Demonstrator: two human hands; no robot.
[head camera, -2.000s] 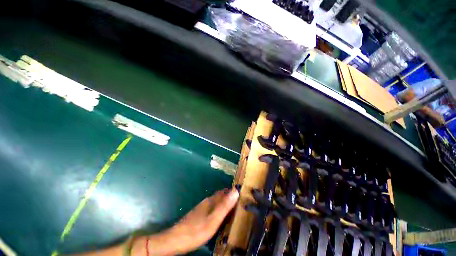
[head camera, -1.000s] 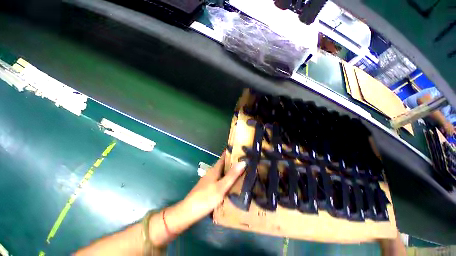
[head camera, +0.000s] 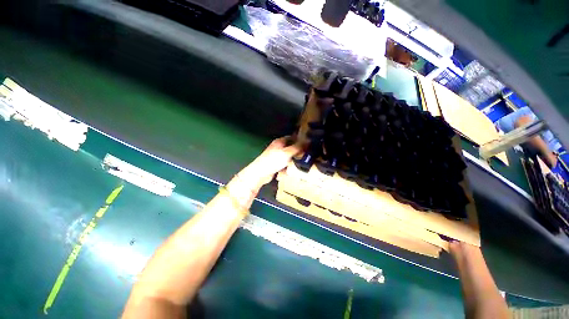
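Note:
A tan cardboard sheet (head camera: 374, 197) carries several rows of glossy black parts (head camera: 387, 146). More tan board edges show under it, with dark bits between them. The stack is over the belt, beyond the bench's far edge. My left hand (head camera: 281, 157) holds the stack at its left side, its fingers partly hidden by the boards. My right hand (head camera: 460, 249) is at the near right corner, its fingers hidden under the board edge.
The dark conveyor belt (head camera: 162, 106) runs behind the green bench (head camera: 187, 227), which has torn white tape and yellow lines. Across the belt are a plastic-wrapped bundle (head camera: 306, 47), tan sheets (head camera: 465, 115) and another person's arm (head camera: 541, 149) at the right.
The loaded boards have moved away from me and over the belt. My left arm reaches further out. My right hand and forearm now show clearly at the near right corner.

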